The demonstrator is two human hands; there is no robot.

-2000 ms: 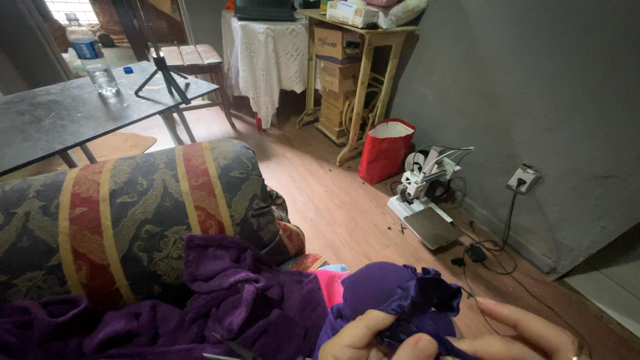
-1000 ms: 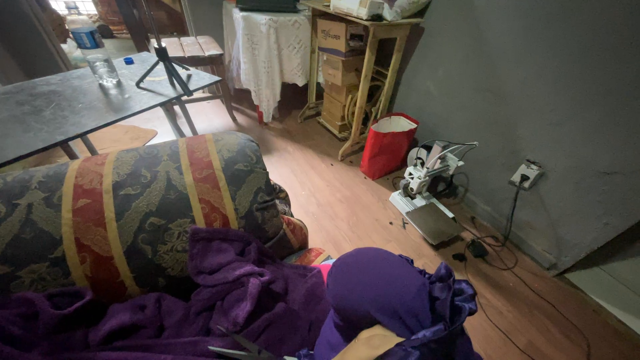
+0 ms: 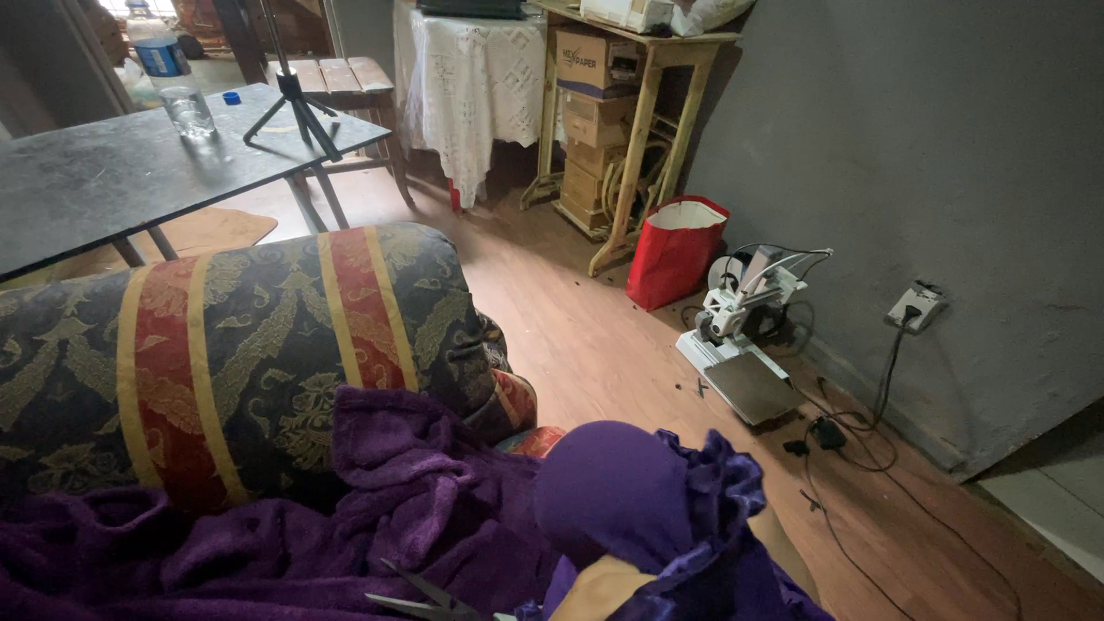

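Observation:
A dark purple garment (image 3: 612,492) with a smooth, rounded, cup-like part and a shiny ruffled trim (image 3: 724,483) bulges up at the bottom centre. My left hand (image 3: 604,591) shows only in part below the rounded part, holding the cloth from beneath; its fingertips are hidden. Behind the ruffle's right side is a strip of skin; whether it belongs to my right hand cannot be told, and that hand is otherwise hidden by cloth. Scissors (image 3: 423,595) with parted blades lie left of my left hand on a purple fleece blanket (image 3: 397,517).
A patterned sofa armrest (image 3: 285,345) rises behind the blanket. Beyond stand a table (image 3: 112,172) with a plastic bottle (image 3: 183,95) and small tripod (image 3: 293,108), a red bag (image 3: 681,250), and a white desktop machine (image 3: 742,319) on the floor, its cables trailing right.
Two seconds ago both hands showed at the ruffled cloth, with the right hand's fingers spread to its right. Those fingers have gone from there, and the rounded purple part stands higher and fuller.

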